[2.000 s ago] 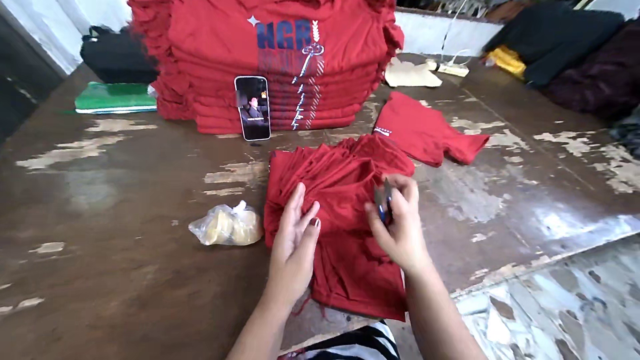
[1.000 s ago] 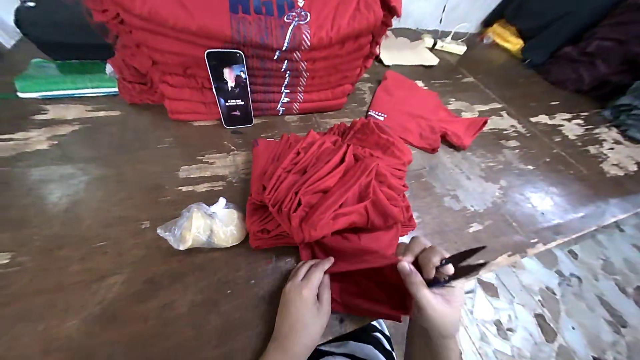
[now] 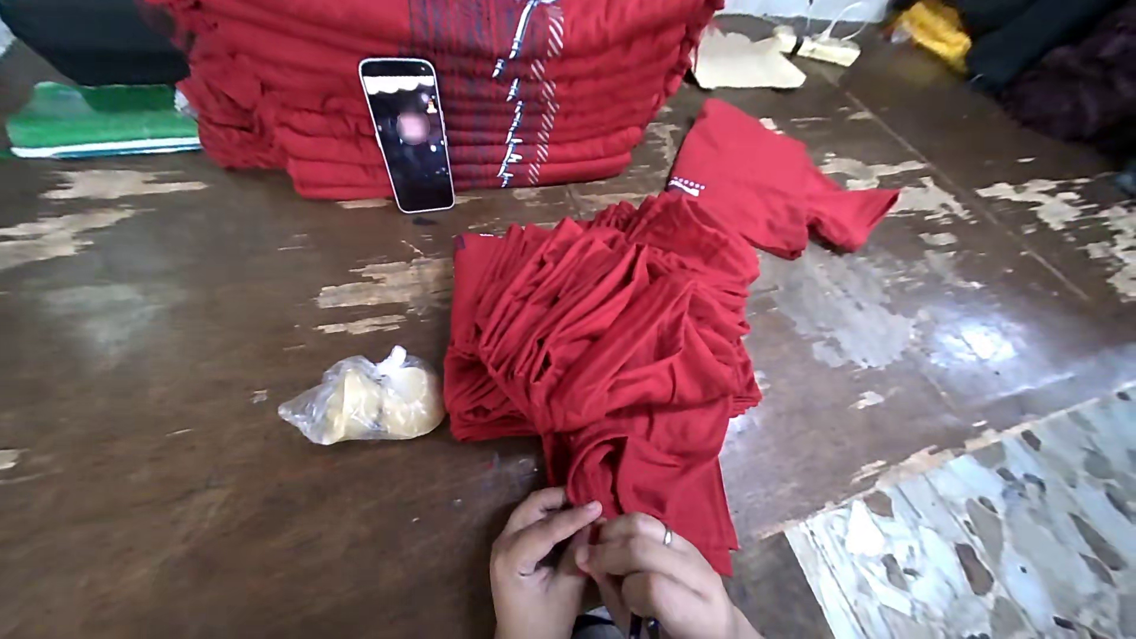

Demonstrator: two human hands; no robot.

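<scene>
A bunched pile of red fabric pieces lies in the middle of the worn wooden table. At its near end, my left hand pinches the edge of the red cloth between thumb and fingers. My right hand, with a ring on one finger, is close against it, its fingertips on the same edge. Dark tips show below my right hand, probably the scissors, mostly hidden by the palm. Left of the pile sits a knotted clear plastic bag with yellowish contents.
A tall stack of folded red shirts stands at the back, with a smartphone leaning on it. A separate red piece lies behind the pile at right. Green packets, a power strip and dark clothes line the back.
My right hand has moved left to meet my left hand at the cloth's near edge. The scissors blades, plainly visible to the right one second ago, are now mostly hidden.
</scene>
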